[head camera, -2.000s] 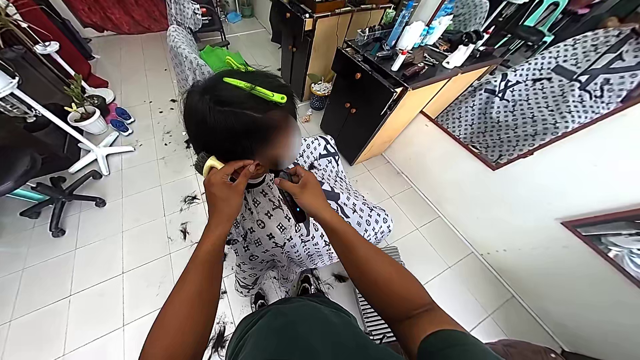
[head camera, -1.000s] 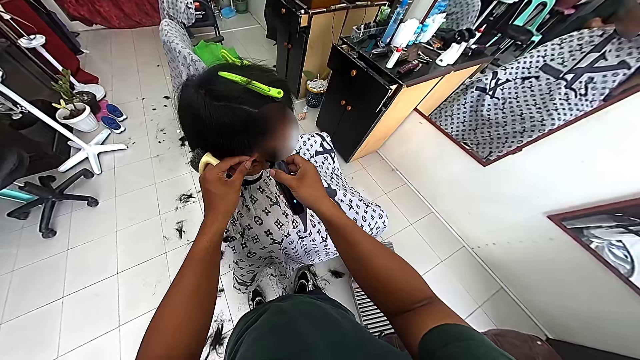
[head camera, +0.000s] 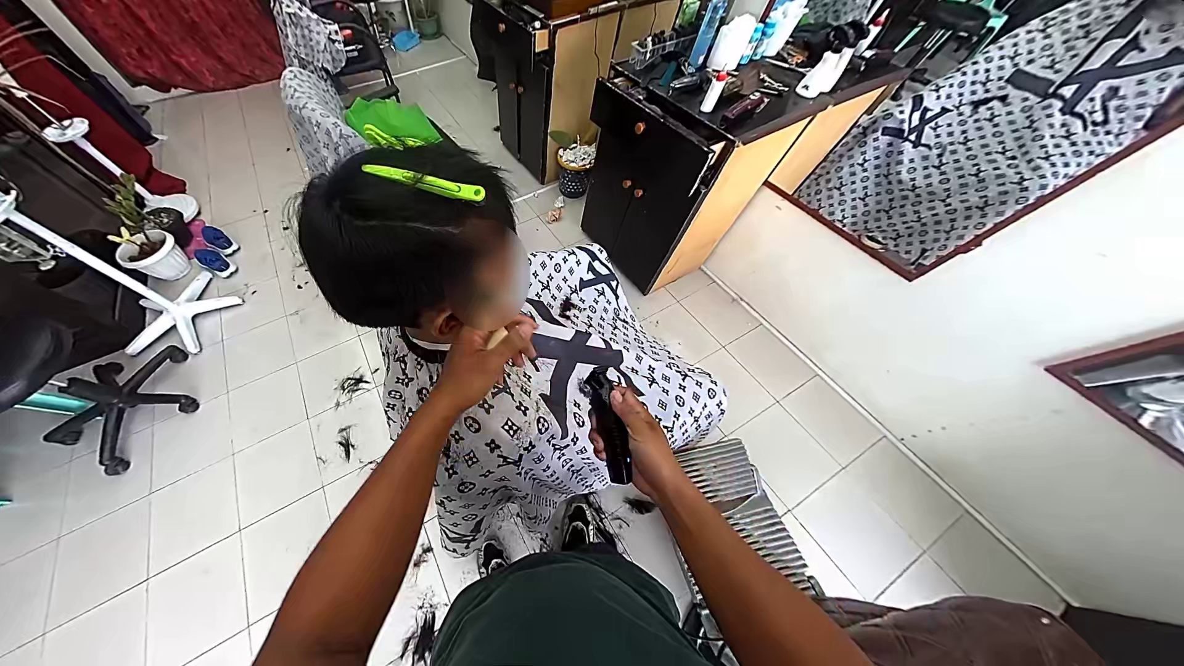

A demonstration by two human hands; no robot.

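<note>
A seated person with dark hair [head camera: 398, 240] wears a white-and-black patterned barber cape [head camera: 518, 444]. One bright green hair clip [head camera: 424, 182] lies on top of the hair. My left hand [head camera: 481, 365] is beside the person's jaw, below the ear, with a pale handle, apparently of a brush, between its fingers; the brush end is hidden. Black hair clippers [head camera: 610, 425] are held in my right hand [head camera: 638, 439], upper end pointing away from me, over the front of the cape and apart from the head.
A black counter [head camera: 666, 102] with bottles and tools stands beyond the person. Framed mirrors [head camera: 911, 273] hang on the right wall. A ribbed metal footrest [head camera: 731, 490] is near my right forearm. At left are a wheeled chair base [head camera: 120, 398] and a potted plant [head camera: 157, 254]. Cut hair [head camera: 350, 384] lies on the tiles.
Both hands were together by the ear and neck. My right hand has drawn the clippers down and away from the head; my left has shifted forward along the jaw.
</note>
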